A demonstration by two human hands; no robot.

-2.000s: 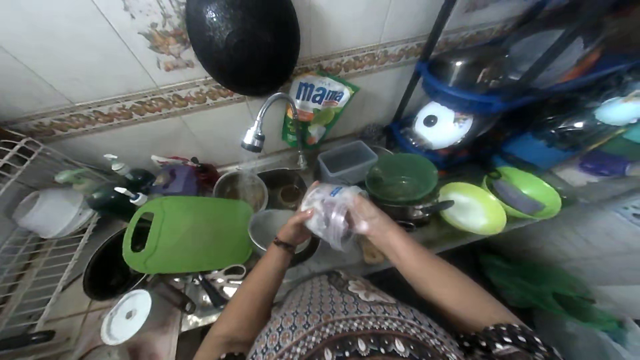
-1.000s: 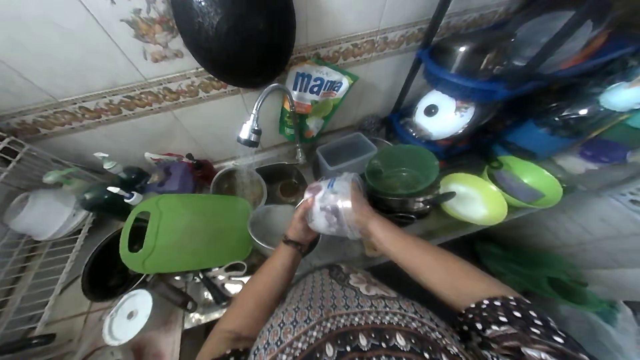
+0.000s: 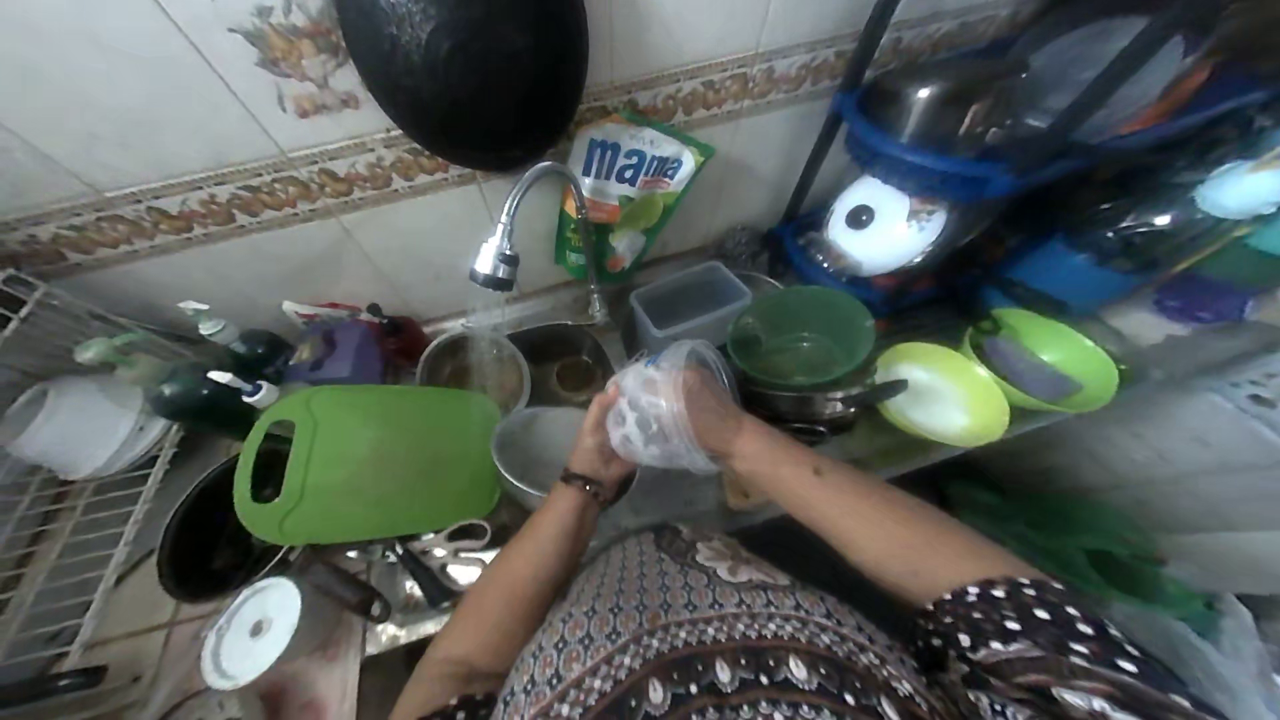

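A clear plastic tub point(image 3: 660, 415), streaked with white suds, is tilted on its side over the sink edge. My left hand point(image 3: 598, 437) grips it from the left, around its base. My right hand point(image 3: 712, 405) reaches into its open end, and the fingers are partly hidden by the plastic. Left of the hands, water runs from a chrome faucet point(image 3: 497, 262) into a round metal bowl point(image 3: 476, 368) in the sink. Another metal bowl point(image 3: 540, 450) sits just below, beside my left wrist.
A green cutting board point(image 3: 375, 465) lies at left, near pump bottles and a wire rack point(image 3: 60, 560). A rectangular plastic container point(image 3: 690, 305), a green basin point(image 3: 800, 337) and a yellow-green bowl point(image 3: 940, 395) with a knife handle near it stand right. A detergent pouch leans on the wall.
The tub has turned in my hands, and my right hand is now inside its opening. The faucet was running in the earlier frames too.
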